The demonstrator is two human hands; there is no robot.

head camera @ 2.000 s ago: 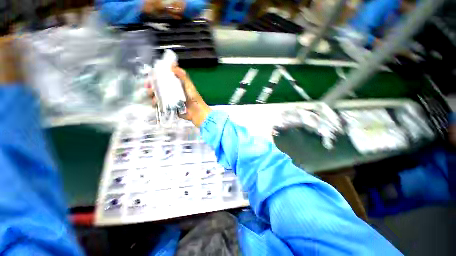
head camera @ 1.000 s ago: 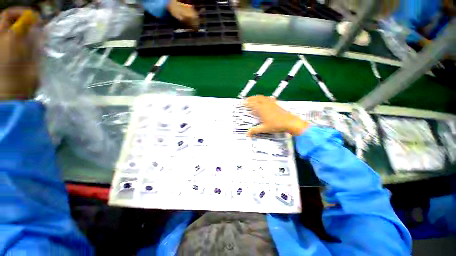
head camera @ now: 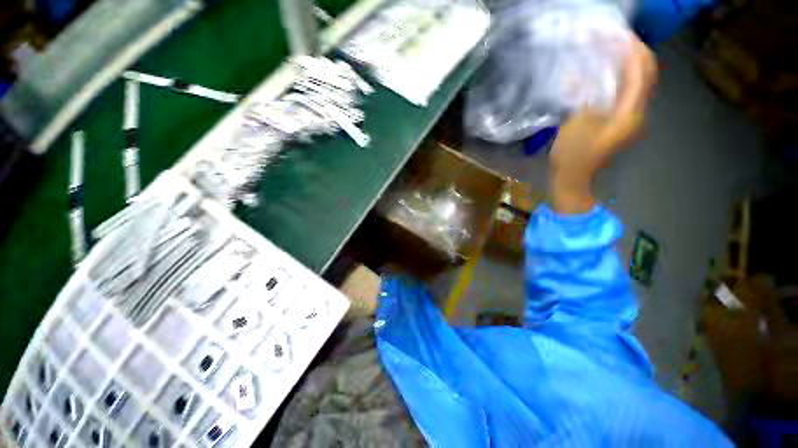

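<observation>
My right hand [head camera: 604, 114] is raised at the upper right, blurred, gripping a crinkled clear plastic bag [head camera: 534, 74] that hangs on its left side. My left hand is out of the picture. The white compartment tray [head camera: 328, 302] lies tilted in view at the lower left. Small watch heads [head camera: 206, 360] sit in many of its pockets. White straps [head camera: 157, 262] are stacked at its upper end. A loose strap pile [head camera: 324, 96] is heaped on the green surface beyond the tray.
An open cardboard box [head camera: 481, 179] with clear plastic inside stands below the bench edge. Bagged straps [head camera: 420, 44] lie at the bench's far end. Assembled watches [head camera: 131, 136] lie on the green belt [head camera: 39, 184]. A grey post [head camera: 300, 31] rises beside the strap pile.
The view has swung right, towards the floor and box. My right hand has left the tray's straps and now holds a clear bag off the bench. My left hand has left the picture.
</observation>
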